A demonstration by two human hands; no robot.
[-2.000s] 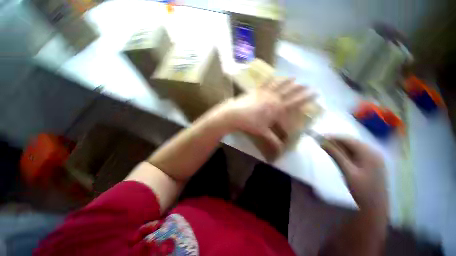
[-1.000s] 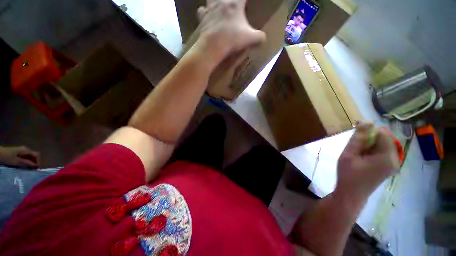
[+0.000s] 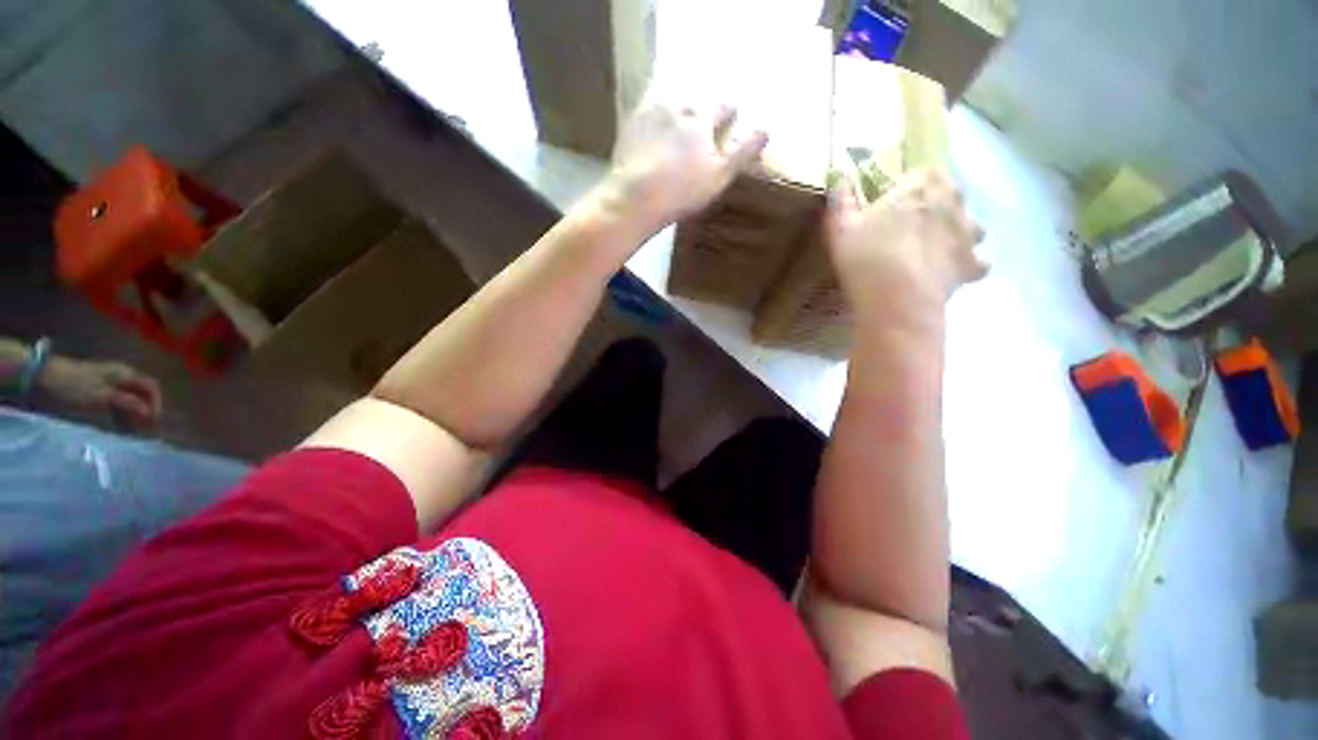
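Note:
Two brown inner cartons stand side by side on the white table in front of me. The left carton (image 3: 730, 246) has a brightly lit top and dark print on its near side. The right carton (image 3: 812, 301) is close against it. My left hand (image 3: 672, 162) grips the near left part of the left carton, thumb on its top. My right hand (image 3: 911, 243) grips the right carton at its top right side, fingers bent over it. Whether a small tool is in my right hand cannot be told.
Another carton (image 3: 571, 80) stands behind on the left. A lit smartphone (image 3: 875, 32) leans against a carton (image 3: 951, 51). A metal kettle (image 3: 1182, 257) and tape dispensers (image 3: 1127, 408) are on the right. An orange stool (image 3: 123, 224) and open carton (image 3: 347, 282) are on the floor. Another person's hand (image 3: 101, 388) shows left.
My right hand has moved up and left from the table's right side onto the right carton. That carton has moved left against the other one. My left hand has moved slightly down.

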